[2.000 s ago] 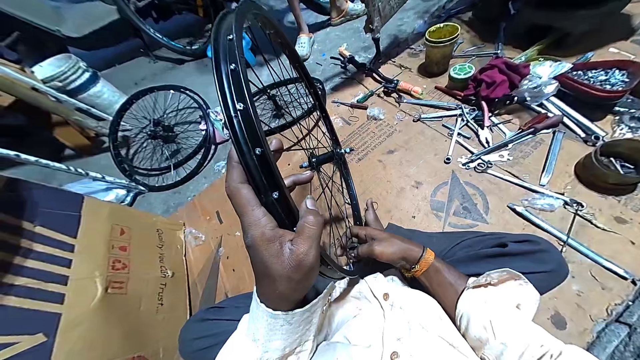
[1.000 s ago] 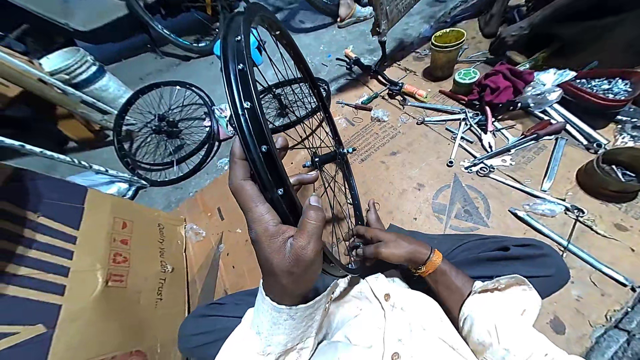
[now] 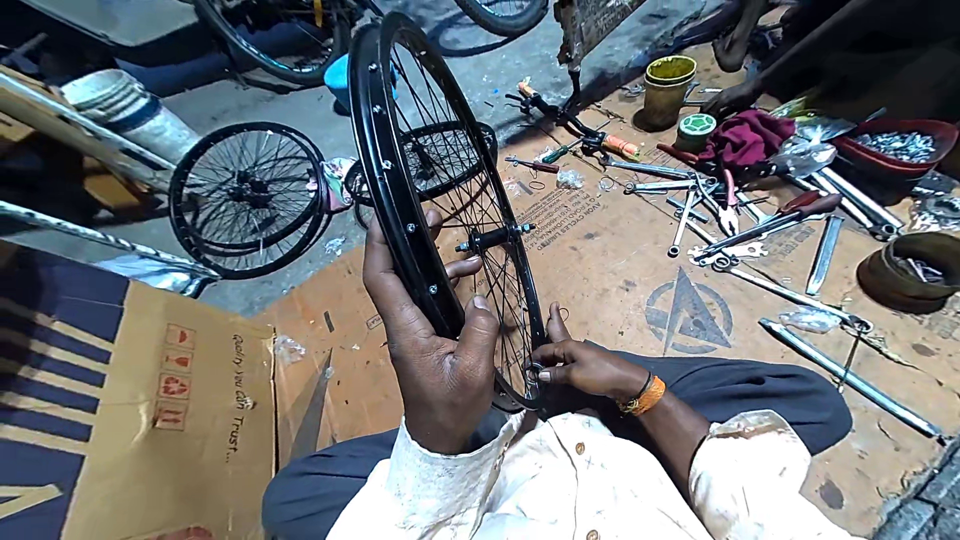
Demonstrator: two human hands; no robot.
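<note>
A black spoked bicycle wheel (image 3: 409,232) stands tilted upright over my lap, its hub (image 3: 495,238) facing right. My left hand (image 3: 442,345) grips the rim from the left, thumb on the near side and fingers reaching behind it. At the lower right of the rim, my right hand (image 3: 581,366) pinches a small round metal tool (image 3: 534,371), probably a spoke wrench, against the spoke ends. An orange band circles my right wrist.
Spanners (image 3: 682,221), pliers (image 3: 727,206), a maroon cloth (image 3: 750,139) and tins lie on the cardboard at right. More wheels (image 3: 247,199) lie at left behind a cardboard box (image 3: 172,420). Another person's hand (image 3: 731,97) shows at top right.
</note>
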